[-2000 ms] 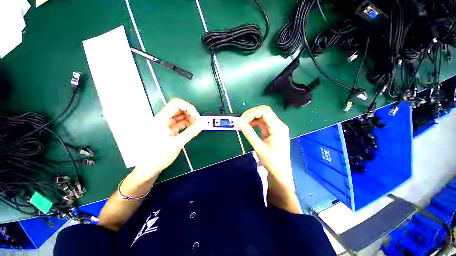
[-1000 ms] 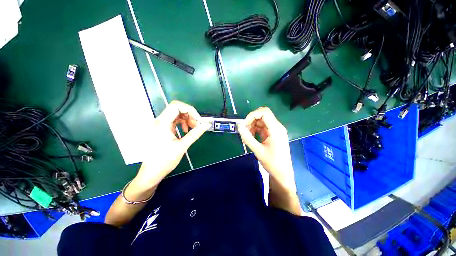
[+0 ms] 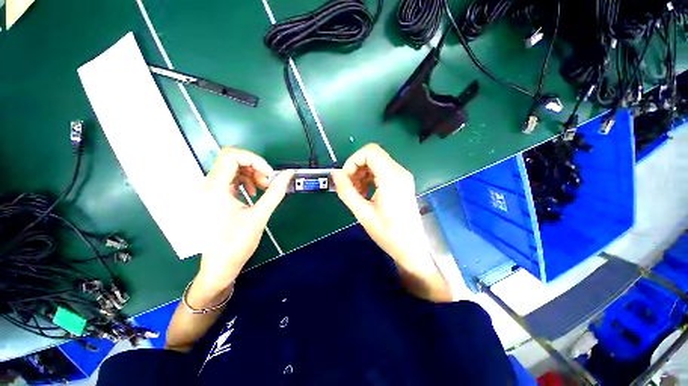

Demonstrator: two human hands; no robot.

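Note:
A port module (image 3: 311, 183) with a pale face and a blue VGA socket is held level at the mat's near edge, socket towards me. My left hand (image 3: 243, 197) pinches its left end and my right hand (image 3: 371, 197) pinches its right end. Its black cable runs away to a folded bundle (image 3: 320, 29). Whether a separate face label lies on the face cannot be told. The white label sheet (image 3: 139, 143) lies left of my left hand, which is close to its lower edge. A slim black tool (image 3: 207, 86) with a silver tip lies beside the sheet.
A black bracket (image 3: 431, 104) lies right of the cable. Black cable heaps with silver plugs lie at far right (image 3: 603, 45) and left (image 3: 30, 234), with a green tag (image 3: 69, 320) on the left one. Blue bins (image 3: 502, 219) stand below the bench's near edge.
The view has shifted, so the bench things sit further left. Both hands keep their pinch on the module's ends. The blue socket shows more squarely than two seconds ago.

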